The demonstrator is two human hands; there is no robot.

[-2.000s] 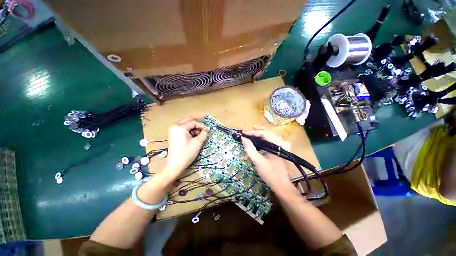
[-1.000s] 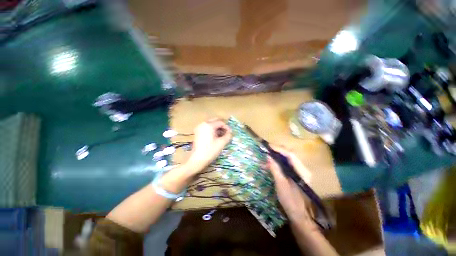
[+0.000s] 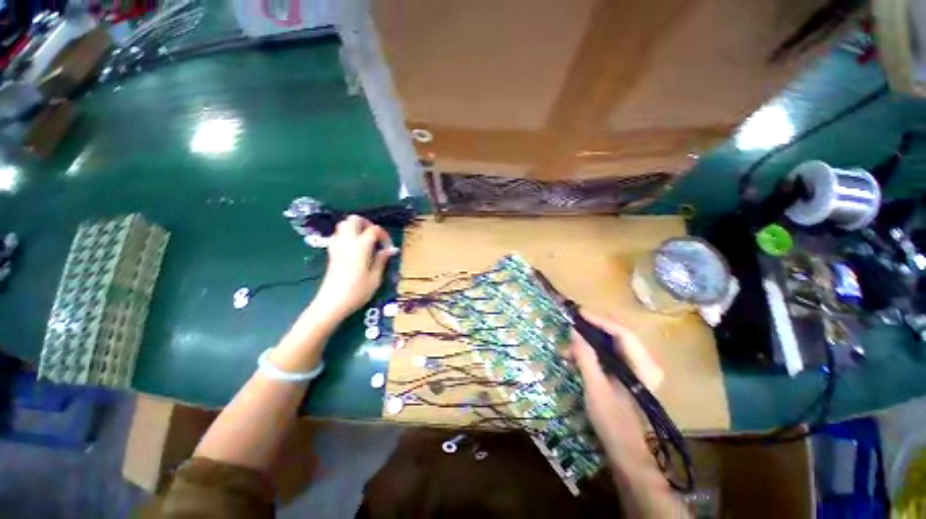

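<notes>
A green and white PCB panel [image 3: 528,365] lies tilted on the tan board [image 3: 457,241], with thin black lead wires and pale discs spreading from its left side. My right hand [image 3: 614,360] holds the black soldering iron [image 3: 581,316] at the panel's right edge. My left hand [image 3: 355,262] is at the bundle of wired components [image 3: 381,215], fingertips pinched together near the board's upper left corner; a small pale thing shows at the fingertips, too small to name. The bundle's silvery disc end [image 3: 305,215] shows left of the hand.
A round tin [image 3: 690,272] stands right of the panel. Beyond it are a solder spool [image 3: 838,195], a green ring [image 3: 775,239] and the dark soldering stand [image 3: 812,304]. A large brown box [image 3: 569,91] rises behind. Stacked PCB panels [image 3: 102,299] stand far left. A single wired component [image 3: 242,297] lies left.
My left hand has left the panel's top edge and moved left to the wire bundle. My right hand stays by the panel with the iron. The camera view has turned left.
</notes>
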